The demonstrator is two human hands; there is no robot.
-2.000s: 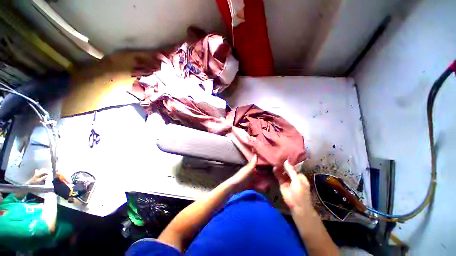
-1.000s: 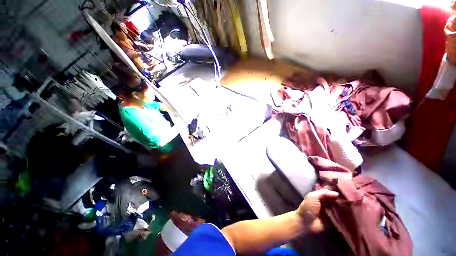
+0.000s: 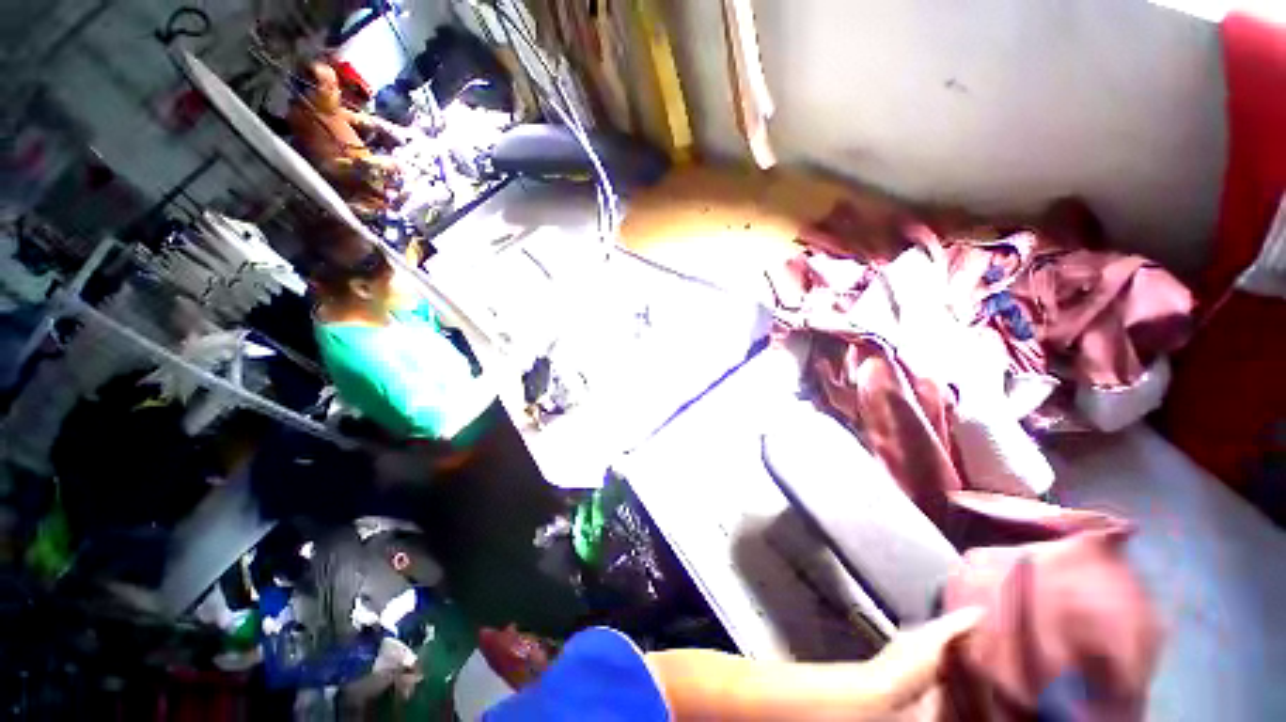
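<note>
The reddish-brown garment piece [image 3: 1058,621] lies bunched over the near end of the grey padded sleeve board [image 3: 853,494], its lower part blurred. My left hand [image 3: 924,656] comes in from the bottom and is at the left edge of this cloth, with its fingers closed on it; the fingertips are partly hidden by the folds. My right hand is not in view.
A heap of brown and white cloth [image 3: 973,317] lies behind the board, against the pale wall. A red cloth [image 3: 1248,155] hangs at right. A person in green [image 3: 402,367] is at the table's left side. Cloth [image 3: 353,607] is heaped low at left.
The view has swung left, so the iron and my right hand are out of the picture. My left hand and the garment piece have moved slightly right over the last second.
</note>
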